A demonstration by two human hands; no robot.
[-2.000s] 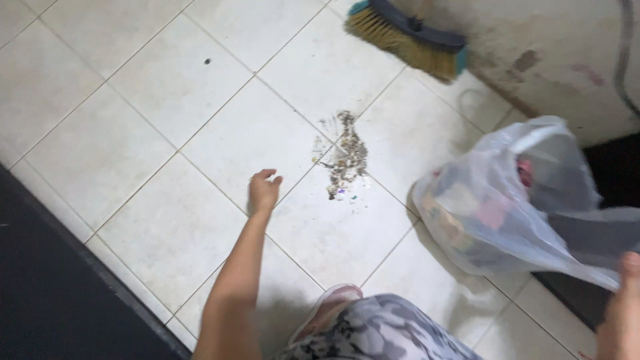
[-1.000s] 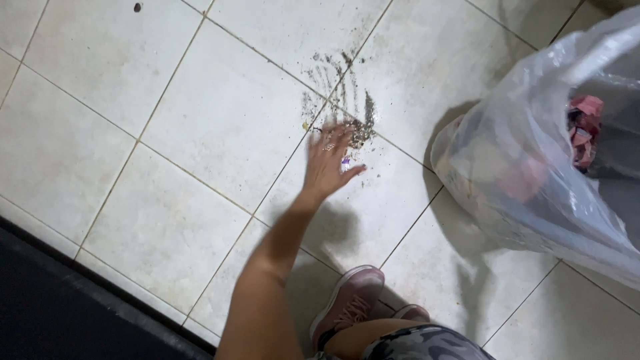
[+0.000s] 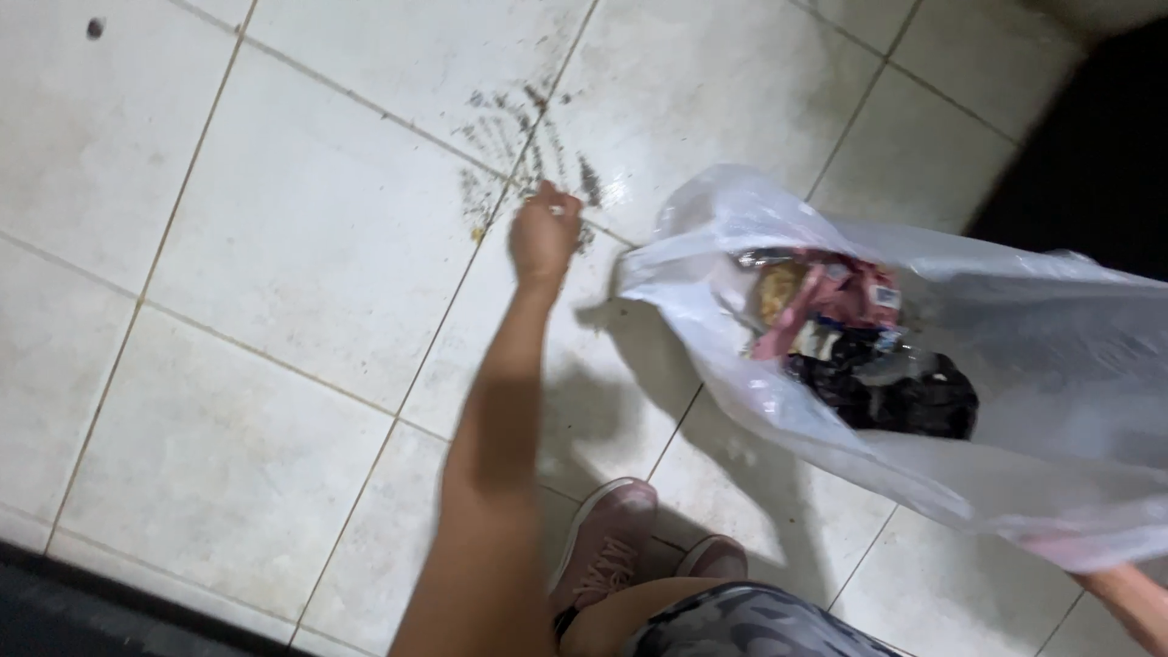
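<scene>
My left hand [image 3: 545, 239] is low over the white tiled floor, its fingers curled around some of the dark, crumbly debris, with small pale bits showing at the fingertips. Dark smears of debris [image 3: 589, 181] fan out beyond and beside the fingers. To the right, a translucent plastic bag [image 3: 730, 214] lies with its mouth wide, holding pink wrappers [image 3: 844, 297] and a black plastic bag [image 3: 931, 397]. My right hand [image 3: 1058, 540] grips the bag's near edge at the lower right, its fingers partly hidden by the plastic.
My pink shoes [image 3: 610, 538] stand on the tiles below the debris. A small dark spot [image 3: 95, 28] marks the floor at the upper left. A black surface [image 3: 1086, 146] is behind the bag, and a dark edge [image 3: 55, 598] runs along the lower left.
My left hand has gone from spread over the debris to curled, and the heap seen earlier is reduced to smears. The bag's mouth now faces the view more. The broom has left view.
</scene>
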